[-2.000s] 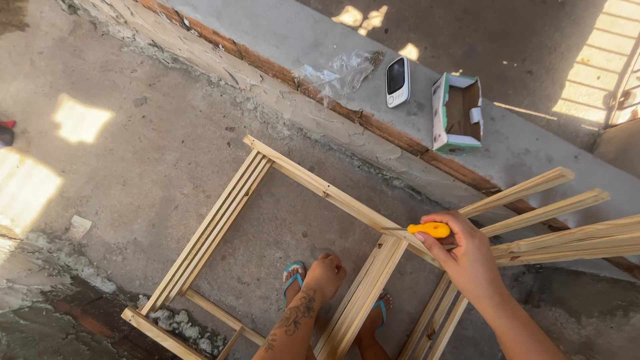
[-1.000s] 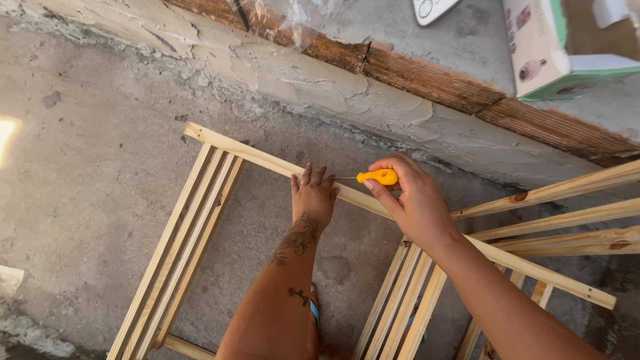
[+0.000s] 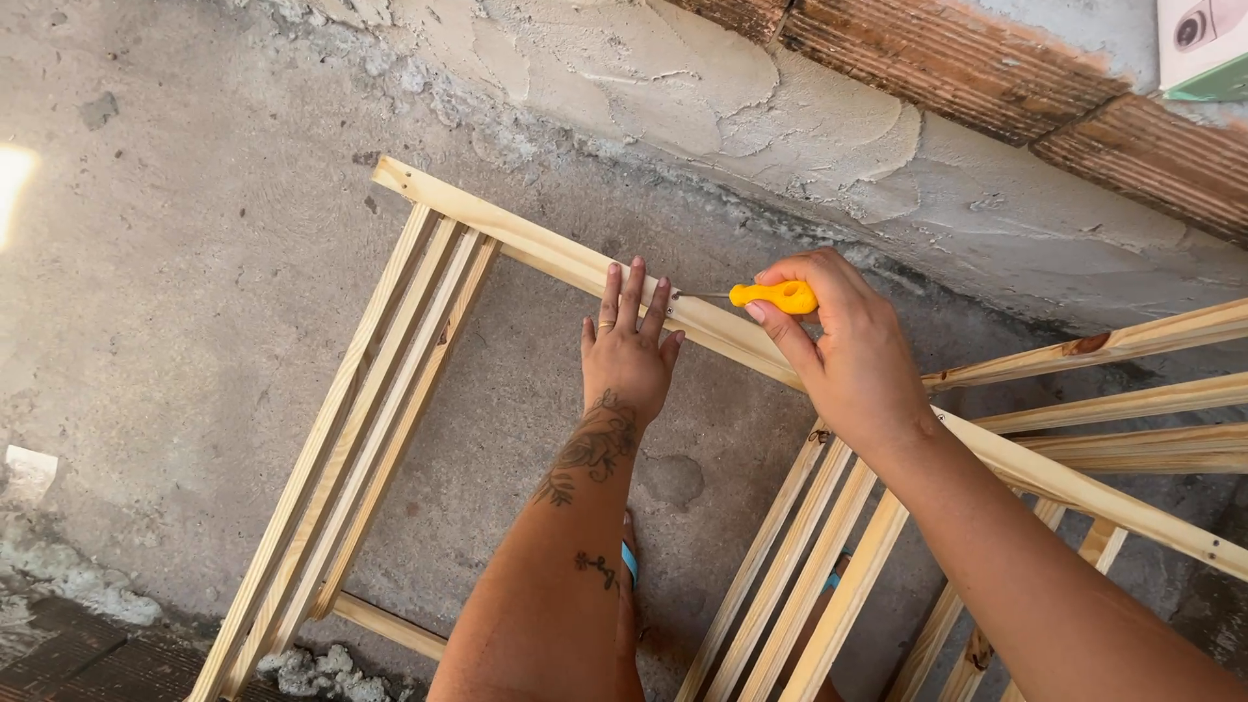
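A slatted wooden frame [image 3: 546, 244] stands on the floor, its long top rail running diagonally across the view. My right hand [image 3: 829, 341] grips a screwdriver with a yellow handle [image 3: 775, 296]; its thin shaft points left, the tip at a screw in the rail. My left hand [image 3: 629, 341] lies spread on the rail just left of that tip, holding nothing. Slats [image 3: 380, 409] join the rail near its left end, and more slats [image 3: 809, 565] run below my right forearm.
A rough plastered low wall with brick [image 3: 955, 68] edging runs along the top right. Part of a printed box [image 3: 1204, 44] rests on it. Further wooden strips [image 3: 1121, 400] extend at the right. My sandalled feet are partly visible on the concrete floor [image 3: 175, 292].
My left hand, a loose fist away from the rail two seconds ago, now lies on it. The screwdriver has moved along the rail from the slat joint to a screw. The view has moved closer.
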